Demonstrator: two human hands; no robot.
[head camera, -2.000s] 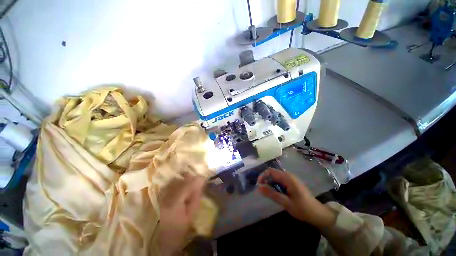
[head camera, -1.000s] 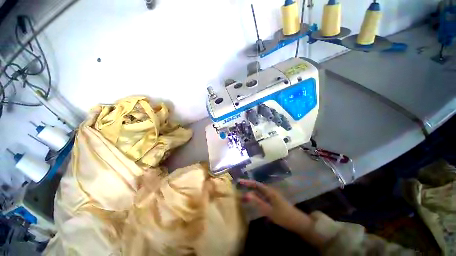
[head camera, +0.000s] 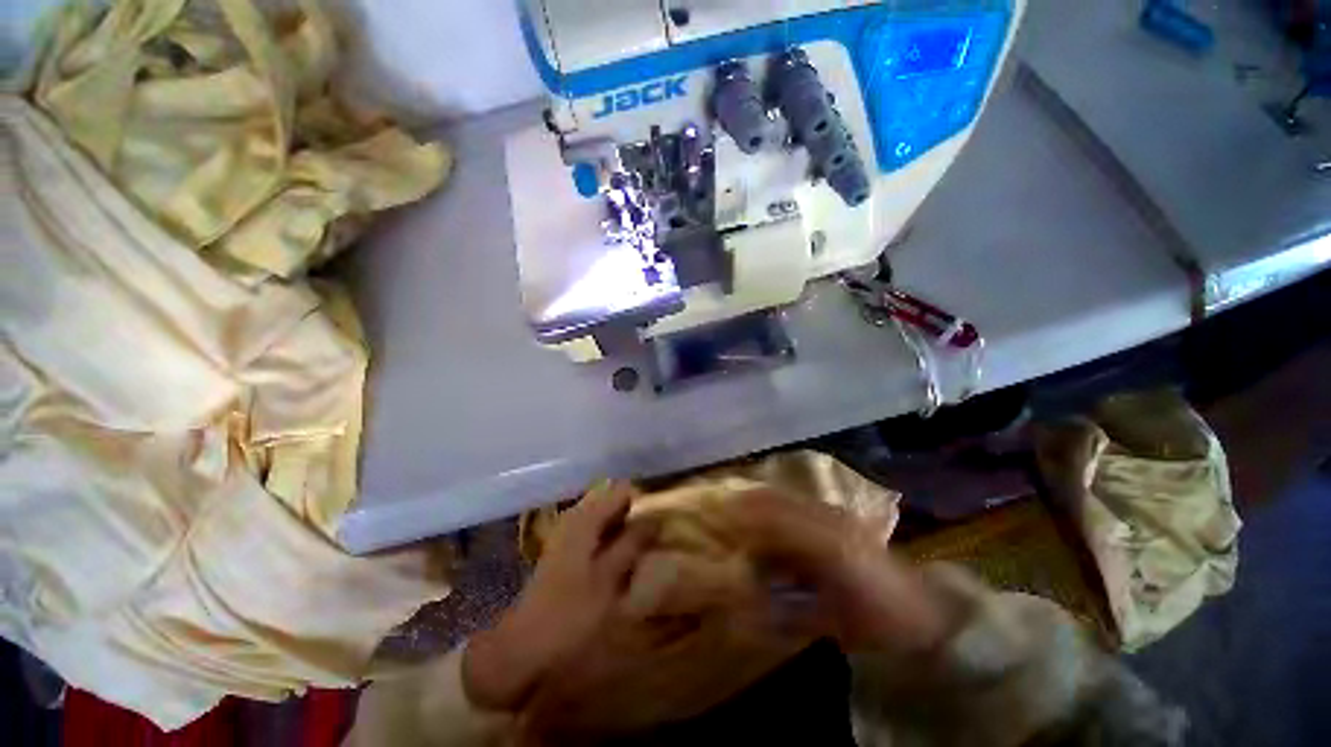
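Note:
A pale yellow satin-like piece (head camera: 686, 547) is bunched low in front of me, below the table's front edge. My left hand (head camera: 572, 584) holds its left side. My right hand (head camera: 839, 569) is on its right side, blurred, with the fingers over the cloth. The white overlock machine (head camera: 642, 99) with the JACK stripe stands on the table beyond. Its lamp lights the presser foot area (head camera: 635, 248), where no cloth shows.
A large heap of yellow cloth (head camera: 161, 380) lies at the left and hangs over the table edge (head camera: 482, 509). A red-handled tool (head camera: 934, 323) and loose threads lie right of the machine. A crumpled cream bundle (head camera: 1153, 511) sits low right on a yellow-brown surface (head camera: 1015, 552).
The view has tilted down and closer. The held piece has come away from the heap to the front, below the table edge. My right hand, earlier empty near the machine, is now on it.

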